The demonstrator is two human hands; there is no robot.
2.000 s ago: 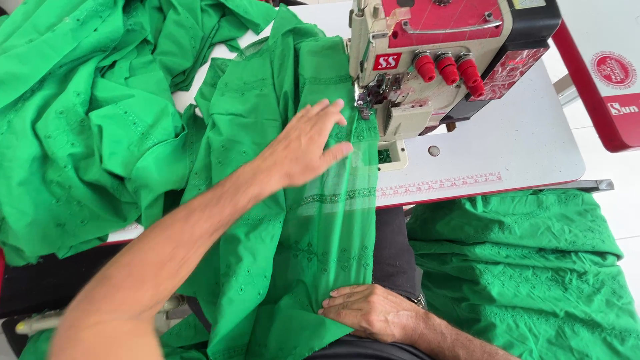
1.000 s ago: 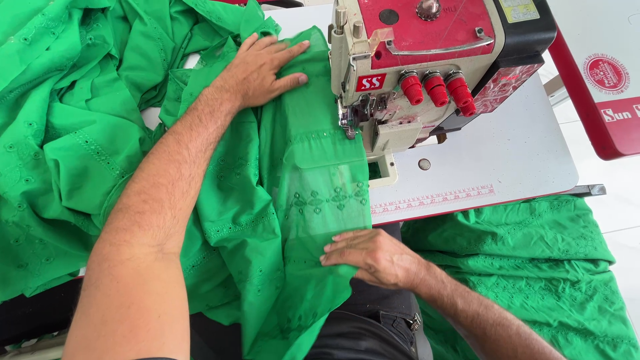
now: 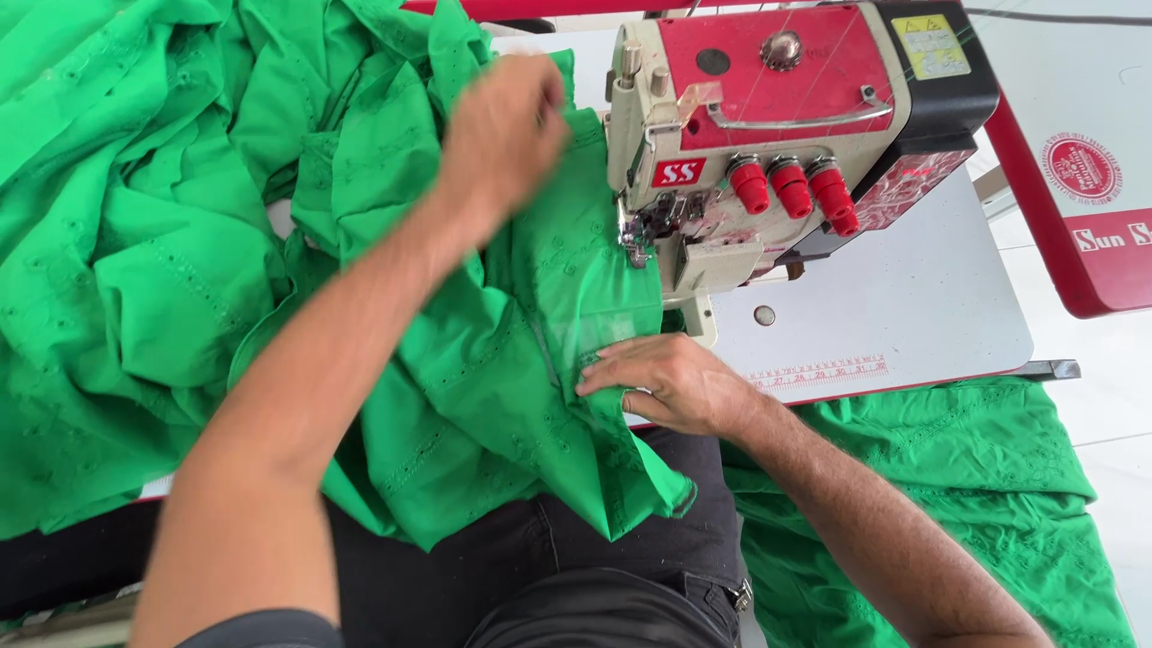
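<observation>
Green embroidered fabric point(image 3: 486, 360) lies across the left of the table, with its right edge running under the presser foot point(image 3: 635, 247) of a red and cream overlock sewing machine point(image 3: 756, 99). My left hand point(image 3: 508, 126), blurred, is over the fabric behind and left of the foot; its fingers are curled, and whether they grip cloth cannot be told. Just in front of the machine, my right hand point(image 3: 666, 378) holds the fabric's right edge between thumb and fingers. Below that hand a corner of the cloth hangs over my lap.
More green fabric point(image 3: 936, 486) hangs at the right below the white machine table point(image 3: 909, 297), which carries a printed ruler scale. A metal bar sticks out at the table's right corner. Another red and white table point(image 3: 1080, 207) stands at the far right.
My right hand has moved up along the fabric edge, closer to the machine. My left hand went up and left from near the foot, then to the right. The cloth by the foot has shifted.
</observation>
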